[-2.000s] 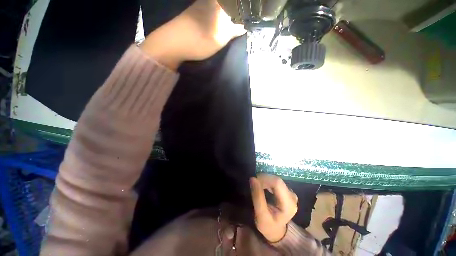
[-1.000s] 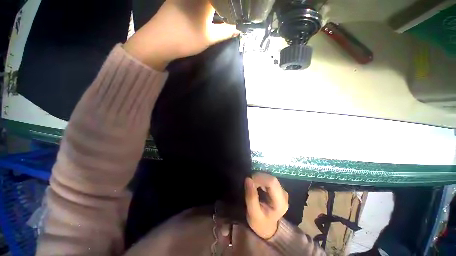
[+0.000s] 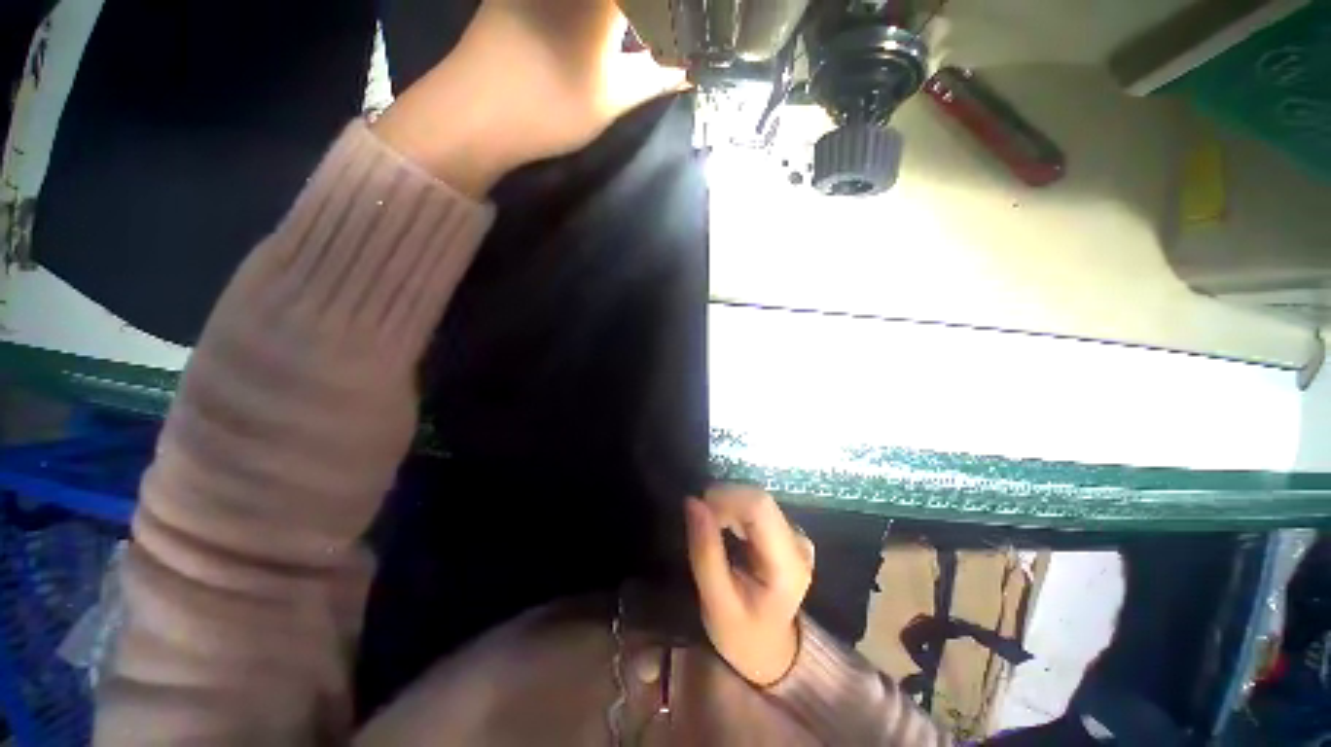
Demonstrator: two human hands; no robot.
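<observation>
A dark fabric panel (image 3: 584, 336) runs from the lit needle area (image 3: 718, 110) of the sewing machine down over the table edge to my lap. My left hand (image 3: 511, 88) lies on the cloth beside the needle area; its fingertips are lost in glare near the machine head. My right hand (image 3: 752, 584) pinches the panel's right edge just below the green table edge. The ribbed dark knob (image 3: 857, 158) is on the machine head, right of the needle. The presser foot is too bright to make out.
Another dark panel (image 3: 205, 161) lies on the table at the left. A red-brown tool (image 3: 996, 126) lies on the machine bed. The table has a green edge (image 3: 1022, 496). A blue basket (image 3: 59, 613) stands at lower left. Brown cardboard (image 3: 934, 628) is below the table at right.
The view has shifted, so machine and tool appear further left. My right hand, still pinching the cloth edge, appears slightly higher and nearer the table edge. My left hand stays by the needle.
</observation>
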